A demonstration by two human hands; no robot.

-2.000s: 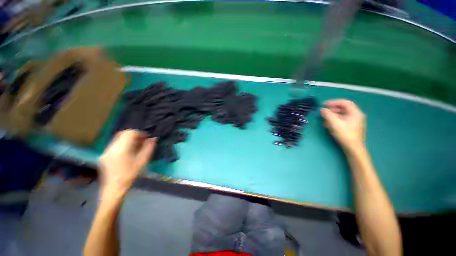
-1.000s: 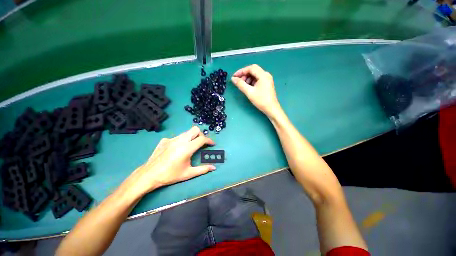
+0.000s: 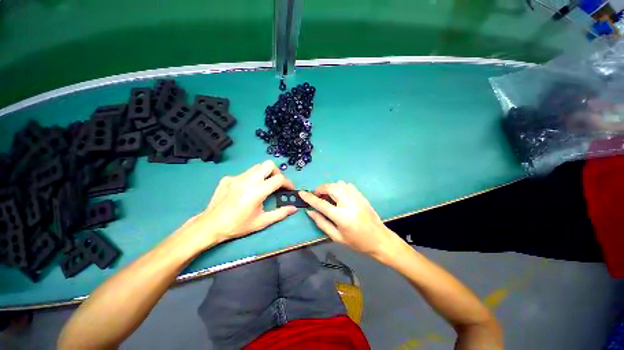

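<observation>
A black three-hole plate (image 3: 288, 198) lies flat on the green worktop near its front edge. My left hand (image 3: 248, 202) holds its left part, with fingertips at the far side and the thumb at the near side. My right hand (image 3: 349, 217) has its fingertips on the right end and covers that end. Two holes show. Whether an insert is under the right fingertips is hidden. A pile of small shiny black inserts (image 3: 291, 124) lies just beyond my hands. A large pile of black plates (image 3: 99, 137) lies to the left.
A metal post (image 3: 284, 34) stands behind the insert pile at the pale strip (image 3: 383, 61). A clear bag with dark contents (image 3: 547, 116) lies at the right, with another person's hand at it and a red sleeve beside it. The worktop's front edge (image 3: 253, 258) curves before my lap.
My right hand has come down from beside the insert pile onto the plate's right end. My left hand has closed in around the plate. The view has shifted slightly.
</observation>
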